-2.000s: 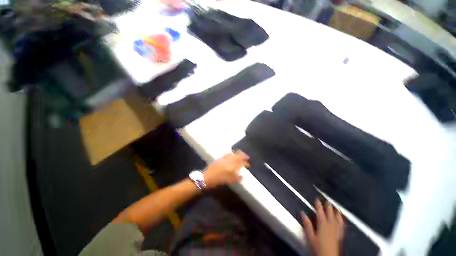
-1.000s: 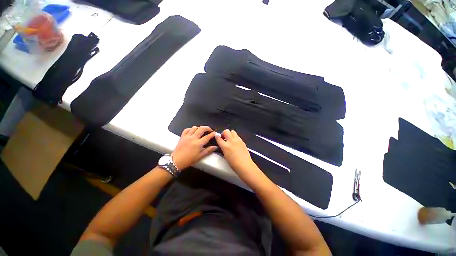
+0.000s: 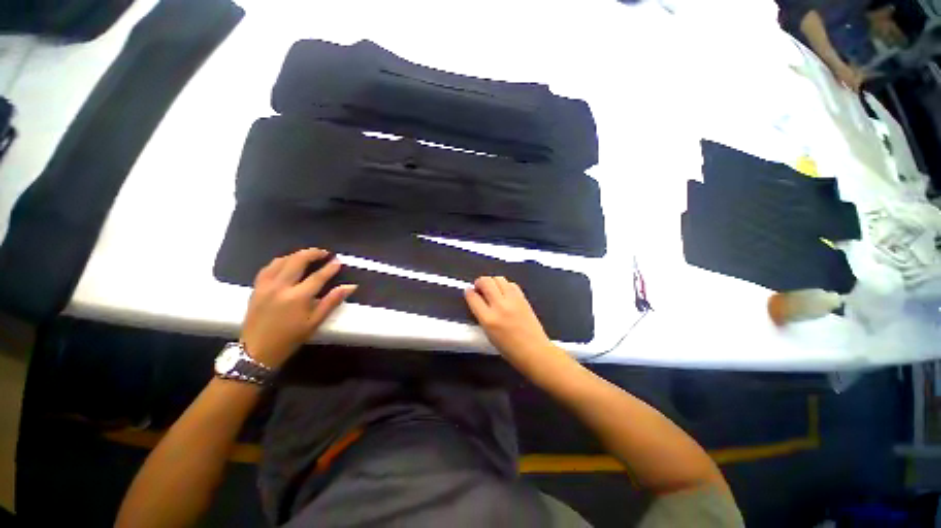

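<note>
Three long black slotted panels lie one behind another on the white table. My left hand (image 3: 289, 302) rests on the left part of the nearest panel (image 3: 557, 299), its fingertips at the left end of the slot. My right hand (image 3: 506, 312) rests on the same panel at the right end of the slot, fingers bent. White shows through the slot between my hands. The middle panel (image 3: 299, 160) touches or overlaps the nearest one at the left. The far panel (image 3: 464, 98) lies behind it. Whether my fingertips pinch anything is too small to tell.
Dark snips (image 3: 640, 292) with a cord lie right of the panels on the white table (image 3: 660, 345). Stacked short black panels (image 3: 769, 217) and a bottle with amber contents (image 3: 805, 306) lie farther right. A long black panel (image 3: 98, 134) slants at left. A person's arm (image 3: 834, 52) shows at upper right.
My hands were together at the slot's left part; now they are apart, the right one at the slot's right end. The view has turned right.
</note>
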